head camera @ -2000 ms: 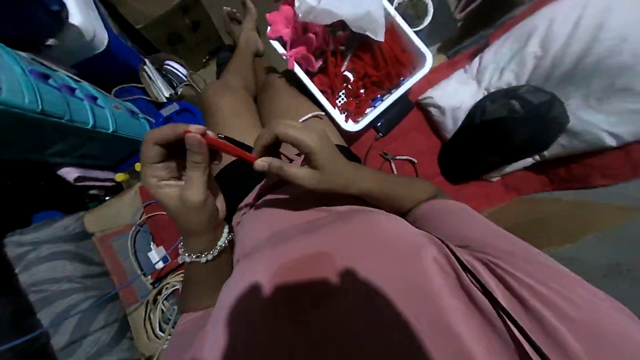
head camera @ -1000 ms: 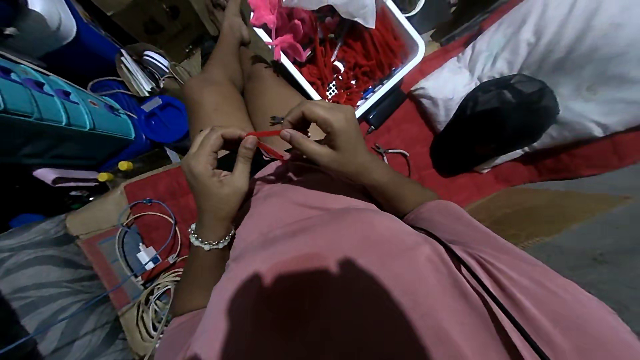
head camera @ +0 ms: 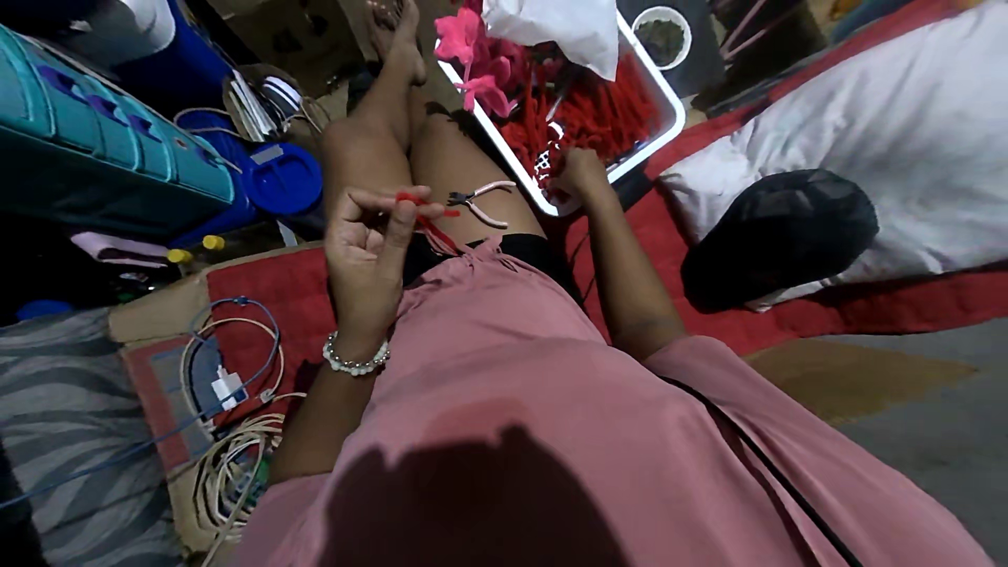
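A thin red strip [head camera: 431, 228], perhaps pipe cleaner or ribbon, is pinched between the thumb and fingers of my left hand [head camera: 374, 244] above my lap. My right hand [head camera: 581, 175] reaches into the near corner of a white plastic basket [head camera: 671, 118]; its fingertips are partly hidden, so what they touch cannot be told. Red fuzzy strips [head camera: 622, 98] fill much of the basket, with pink artificial flowers [head camera: 487, 59] and a white plastic bag [head camera: 555, 27] at its far side. Small pliers [head camera: 482, 203] with pale pink handles lie spread on my thigh.
Right of me, a black cap-like object [head camera: 780, 236] rests against a white pillow [head camera: 906, 142]. A blue round lid [head camera: 283, 179] and a teal case [head camera: 102, 126] are at the left. Coiled cables [head camera: 236, 465] lie beside my left arm. A white cup [head camera: 661, 38] stands beyond the basket.
My right hand has left the red strip near my left hand and moved right into the basket. The pliers, near my right fingers one second ago, now show uncovered on my thigh.
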